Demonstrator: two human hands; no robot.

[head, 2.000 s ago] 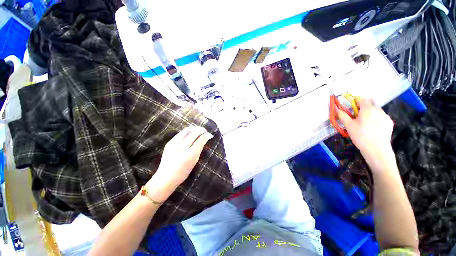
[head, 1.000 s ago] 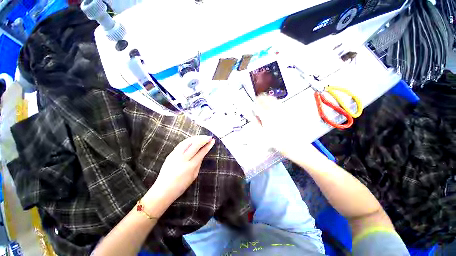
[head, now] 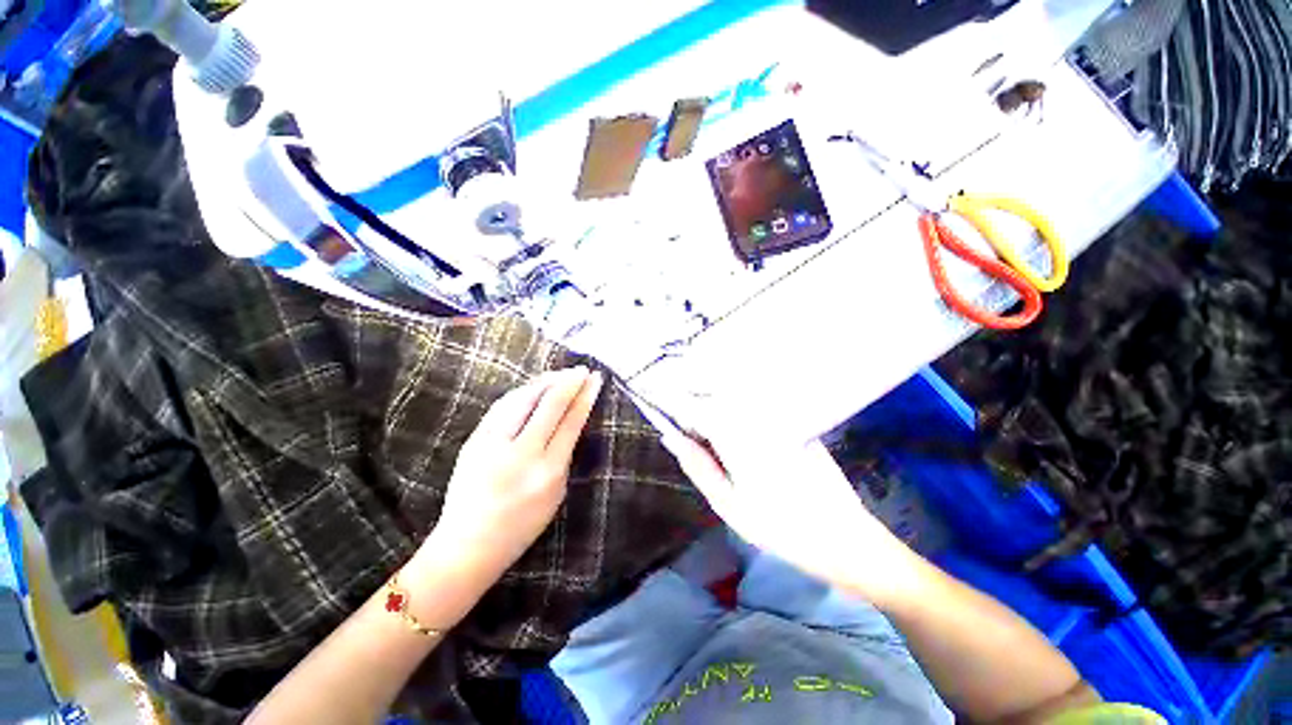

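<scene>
The dark plaid garment piece [head: 326, 467] lies in a large heap left of the needle area and hangs over the table's front edge. My left hand [head: 522, 451] presses on it, fingertips together at its edge, just in front of the presser foot [head: 546, 283]. My right hand [head: 765, 496] is washed out by glare; it holds a thin pointed metal tool [head: 649, 408], perhaps tweezers or an awl, whose tip is at the garment edge beside my left fingertips. The white sewing machine [head: 411, 85] stands behind the cloth.
Scissors with red and yellow loops [head: 985, 269] lie on the right of the bed [head: 850, 305]. A lit phone [head: 768, 194] lies left of them. Tan card pieces [head: 615, 156] sit by the blue stripe. Dark cloth [head: 1134, 425] is piled at the right, near blue bins.
My right hand has let go of the scissors, which now lie on the bed, and has moved left to the garment edge with the thin tool. My left hand stays on the cloth.
</scene>
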